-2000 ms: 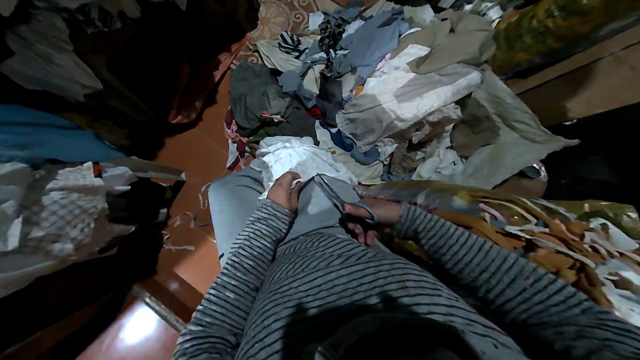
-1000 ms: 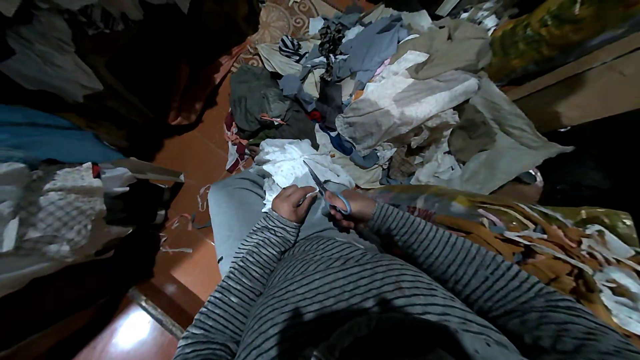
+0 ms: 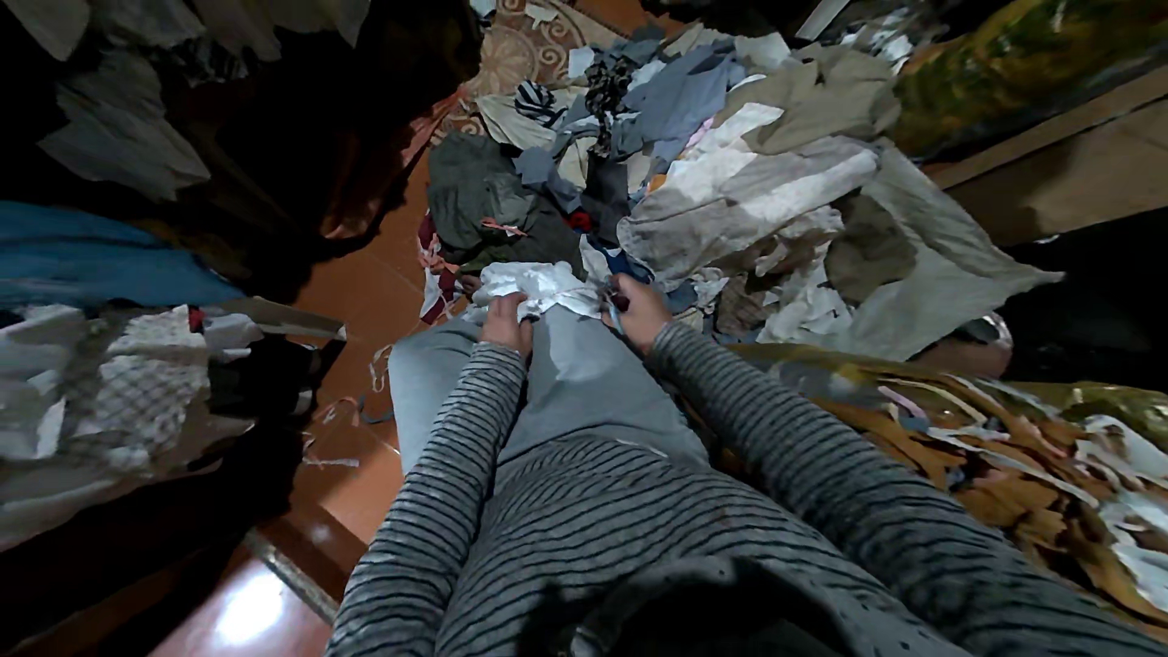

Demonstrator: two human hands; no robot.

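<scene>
A crumpled white cloth [image 3: 538, 285] lies across my knees, over grey trousers [image 3: 584, 374]. My left hand [image 3: 506, 324] grips the cloth's near left edge with bent fingers. At the cloth's right end is my right hand [image 3: 641, 315], curled around scissors [image 3: 615, 319], of which only a small part of a handle shows. The blades cannot be made out. Just beyond the knees, a dark green cloth [image 3: 484, 196] and other fabric scraps touch the white cloth's surroundings.
A large heap of grey, beige and white fabric [image 3: 748, 201] spreads ahead on the tiled floor [image 3: 365, 301]. An open sack of brown and white scraps [image 3: 1004, 484] stands to the right. More pale cloth [image 3: 137, 392] lies at the left, beside a blue bundle [image 3: 100, 255].
Both hands have moved forward, away from my body, to the white cloth at my knees. They are farther apart than one second ago, and the scissor blades no longer show.
</scene>
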